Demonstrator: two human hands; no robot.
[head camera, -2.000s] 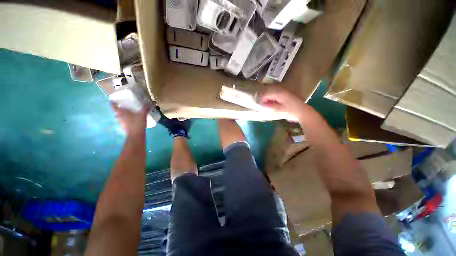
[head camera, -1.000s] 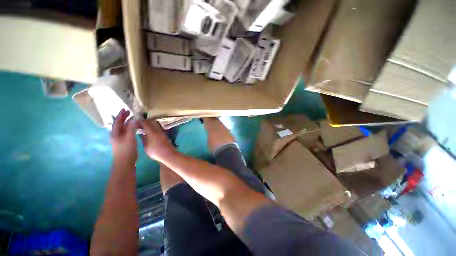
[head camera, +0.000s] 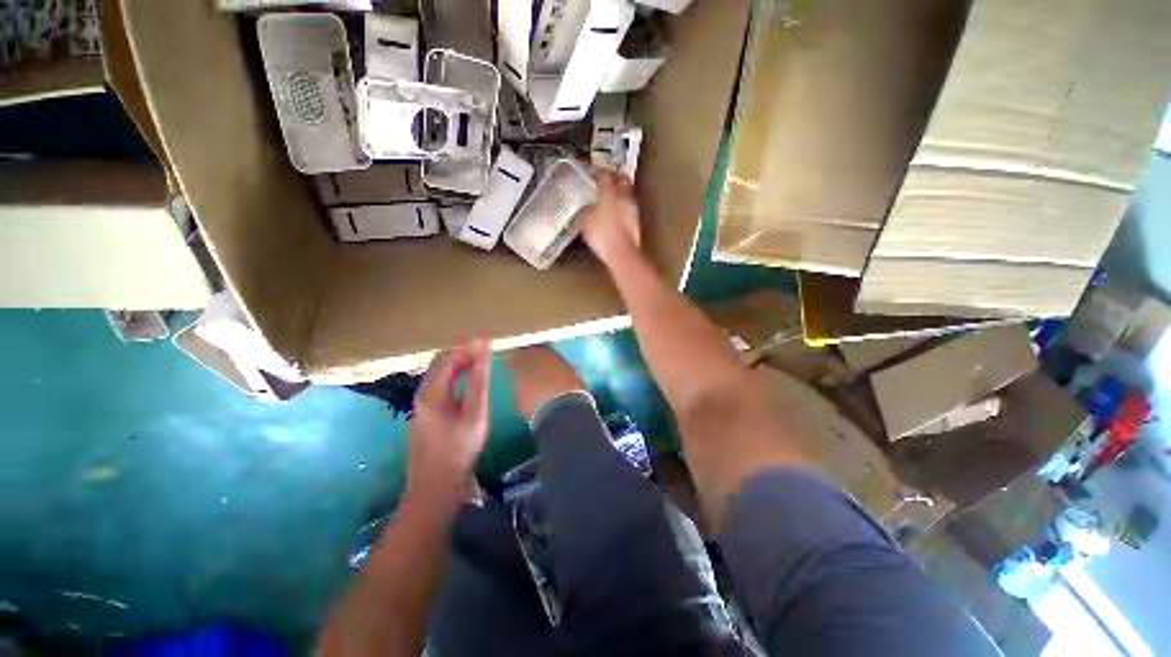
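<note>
The main carton (head camera: 424, 302) is open in front of me with white plastic housing shells in it. An open housing shell (head camera: 552, 214) lies tilted near the carton's front right, with a housing with slots (head camera: 494, 199) beside it. My right hand (head camera: 610, 216) reaches inside and touches the open shell's right edge; its fingertips are partly hidden, so a grip cannot be told. A housing with a round opening (head camera: 417, 122) lies on other shells further left. My left hand (head camera: 452, 408) is at the carton's near edge, empty, with thumb and finger apart.
Loose shells (head camera: 238, 349) lie on the green floor left of the carton. Cardboard flaps (head camera: 989, 161) stand at the right. Crumpled empty cartons (head camera: 822, 430) lie at the lower right. Another carton's pale flap (head camera: 96, 244) is at the left. My legs are below the carton.
My right hand has moved from the loose shells on the left into the carton. My left hand has left those shells and moved right to the near edge. The view has shifted.
</note>
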